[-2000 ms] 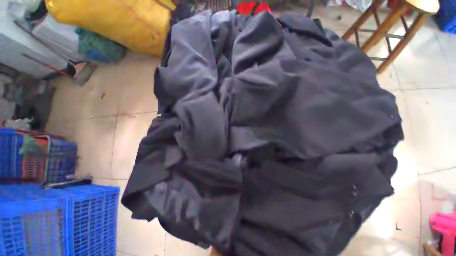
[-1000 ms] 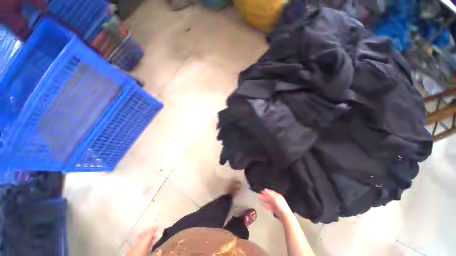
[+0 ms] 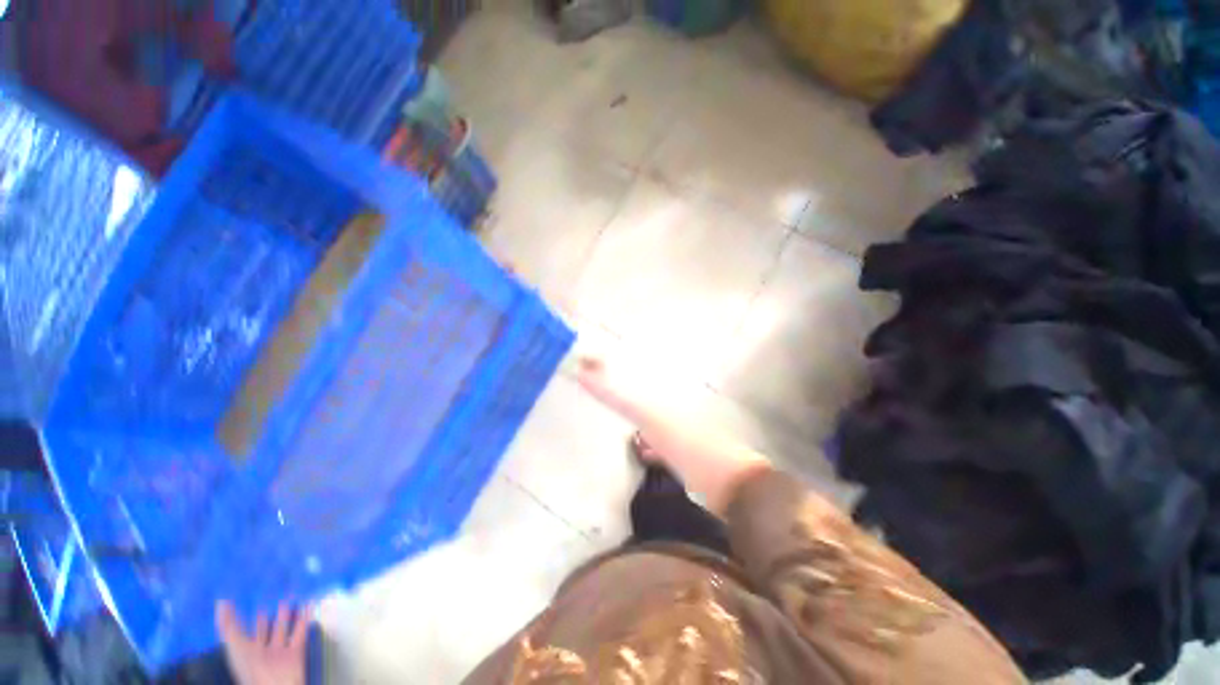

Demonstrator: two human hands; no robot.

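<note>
A blue plastic crate (image 3: 401, 388) with lattice sides stands tilted in view at the left, its open top showing a brownish strip (image 3: 297, 335) inside. My left hand (image 3: 268, 645) is at the crate's near edge, fingers apart, cut off by the bottom of the picture; whether it touches the crate is unclear. My right hand (image 3: 595, 377) is stretched forward beside the crate's right corner, small and blurred; its fingers cannot be made out. A large black garment heap (image 3: 1057, 388) lies at the right, away from both hands.
More blue crates (image 3: 328, 60) stand behind at the upper left, with dark red cloth (image 3: 100, 67) and a small red-orange basket (image 3: 455, 141). Dark things lie at the lower left. A yellow sack (image 3: 870, 40) is at the top. Pale tiled floor (image 3: 669, 268) lies between crate and heap.
The view has turned left, so the black heap now sits at the right edge. The blue crate is nearer, and both hands are now beside it, away from the cloth.
</note>
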